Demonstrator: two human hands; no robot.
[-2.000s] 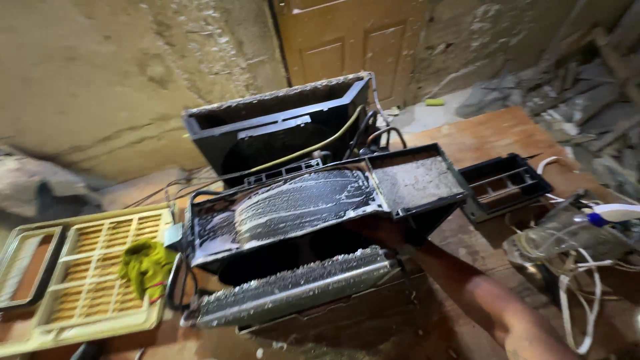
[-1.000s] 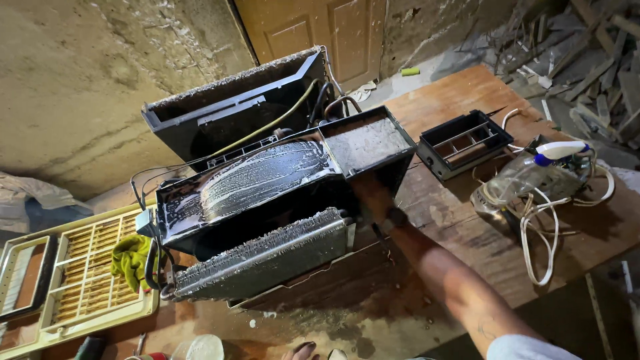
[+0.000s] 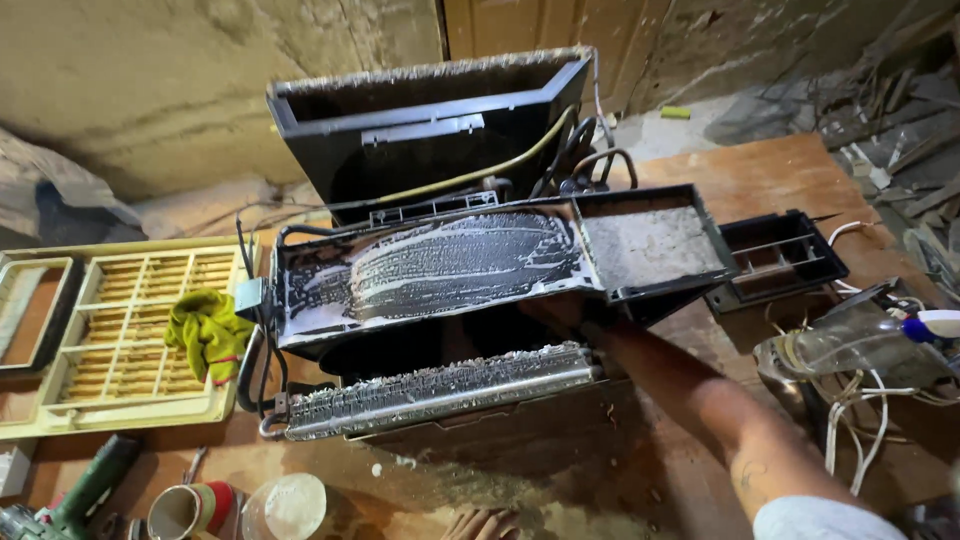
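My right hand [image 3: 559,311] reaches from the right into the dark gap under the black housing of a dismantled air conditioner [image 3: 465,262]; its fingers are hidden in shadow. White foam or residue coats the curved dark panel in that housing, and a pale grey block [image 3: 649,244] fills its right end. Just below the gap stands a finned metal coil [image 3: 442,390] with a rough, crusted top edge. Only the fingers of my left hand [image 3: 484,525] show at the bottom edge, in front of the unit; whether they touch anything is unclear.
Left lies a cream grille [image 3: 139,322] with a yellow-green glove or cloth [image 3: 208,334]. A green power tool [image 3: 94,480], an open can [image 3: 176,514] and a round tub [image 3: 285,506] are at lower left. Right are a black frame [image 3: 780,255], a clear spray bottle [image 3: 840,345] and white cords.
The view has shifted. My left fingers, absent two seconds ago, show at the bottom edge in the last two frames. My right hand stays under the housing's right part.
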